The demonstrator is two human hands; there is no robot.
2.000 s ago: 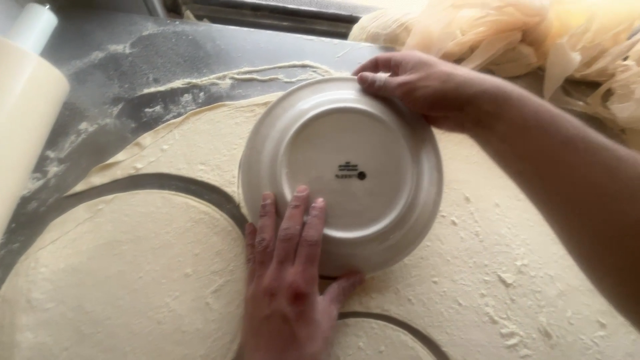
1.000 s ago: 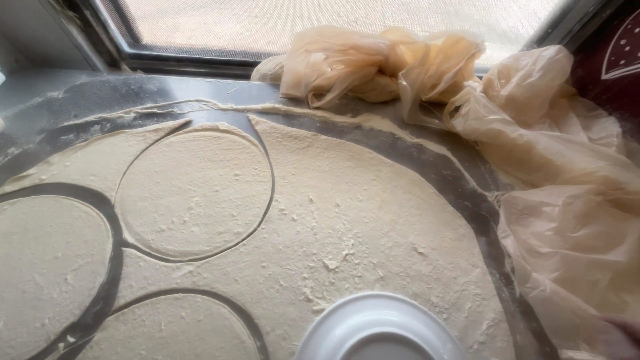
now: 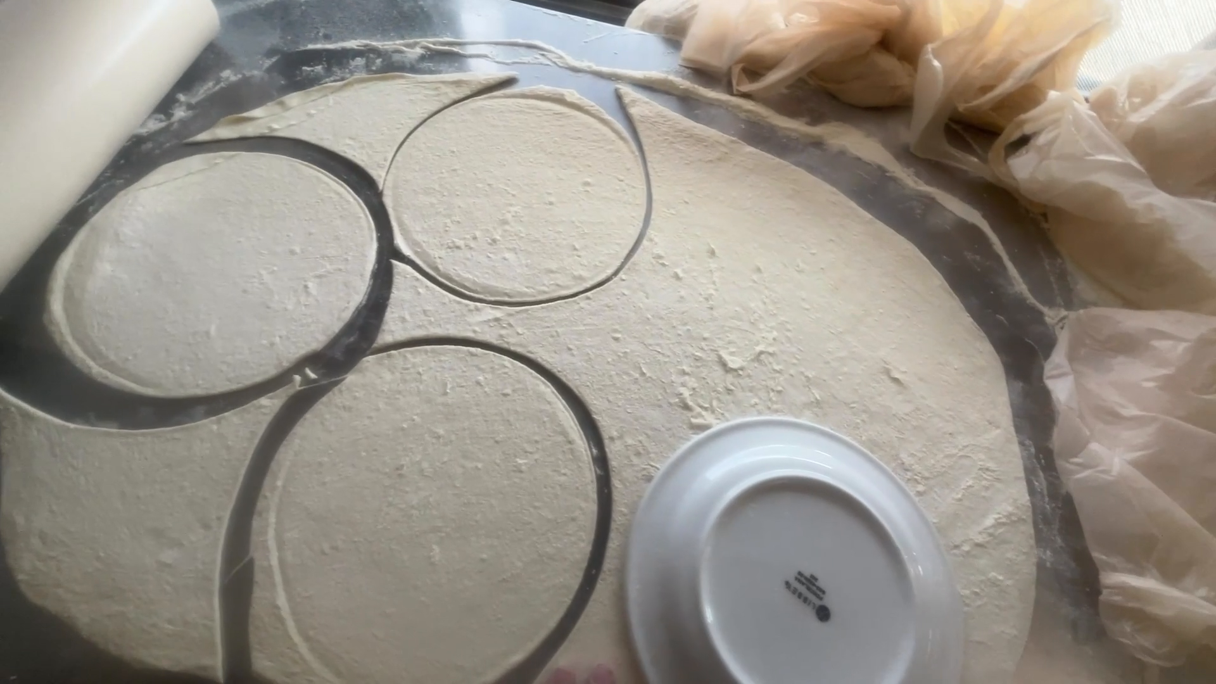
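A white plate [image 3: 807, 570] lies upside down on a wide sheet of rolled dough [image 3: 807, 285], its base bearing some print. Left of it are cut dough rounds: one at the upper middle [image 3: 518, 195], one at the left [image 3: 218, 271] and one at the lower middle [image 3: 437, 522], each edged by a dark gap. Only blurred fingertips of one hand, probably my left hand [image 3: 579, 674], show at the bottom edge, close to the plate's left side; what they hold or touch is hidden. My right hand is not in the picture.
A pale cylinder [image 3: 85, 104], perhaps a rolling pin, reaches in at the upper left. Crumpled thin plastic [image 3: 1140, 456] lies along the right and upper right. A thin dough strip [image 3: 665, 81] curves along the dark, floured worktop [image 3: 380, 19].
Two seconds ago both hands were on the plate over the upper dough; now the plate lies lower right and a cut round shows at that upper place. The view has shifted widely.
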